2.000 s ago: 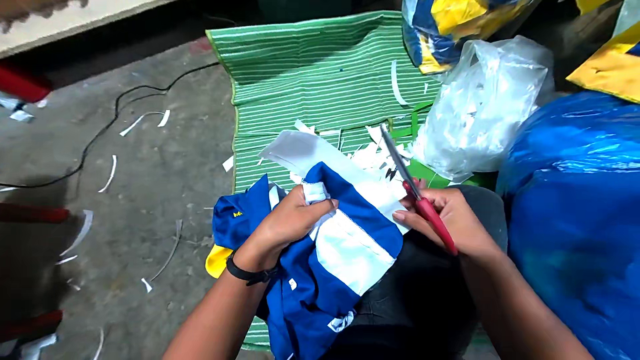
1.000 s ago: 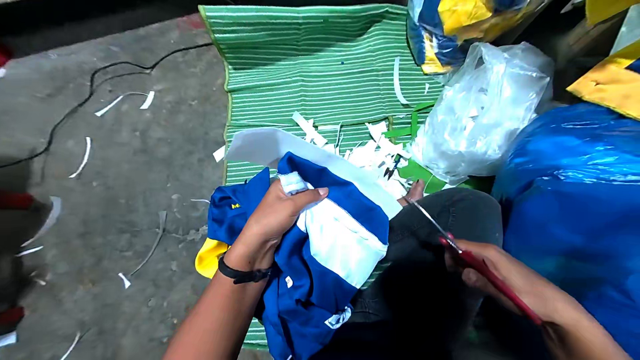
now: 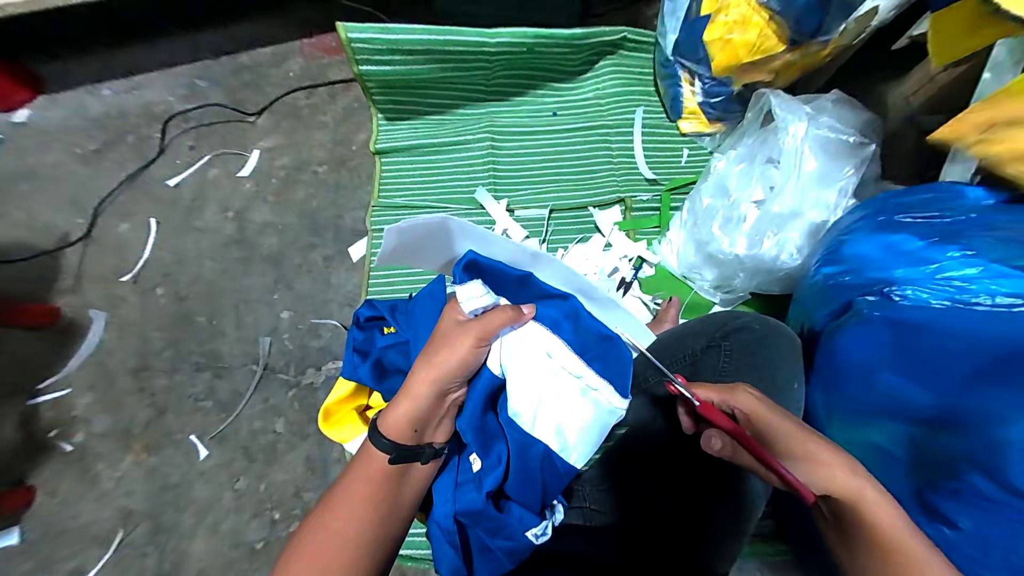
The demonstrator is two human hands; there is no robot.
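Observation:
My left hand (image 3: 472, 348) grips a blue garment (image 3: 480, 448) with a white panel (image 3: 552, 384), its thumb pressing on the fabric near a white edge. Behind the blue cloth, a stiff white sheet (image 3: 496, 248) sticks out along its upper edge. Part of the garment at the left is yellow (image 3: 348, 412). My right hand (image 3: 736, 416) holds red-handled scissors (image 3: 744, 440), their blades pointing up and left at the right end of the white sheet. Whether the blades cut into the sheet cannot be told.
White scraps (image 3: 600, 256) and small dark-bladed snips (image 3: 632, 276) lie on a green striped mat (image 3: 512, 104). At the right stand a clear plastic bag (image 3: 768, 192) and a large blue bag (image 3: 920, 360). A black cable (image 3: 164, 144) and white strips cross the grey floor at left.
The scissors first pointed up above the garment; my right hand has moved down and right, and the blades now point at the sheet's right end. More of the white sheet shows above the blue cloth.

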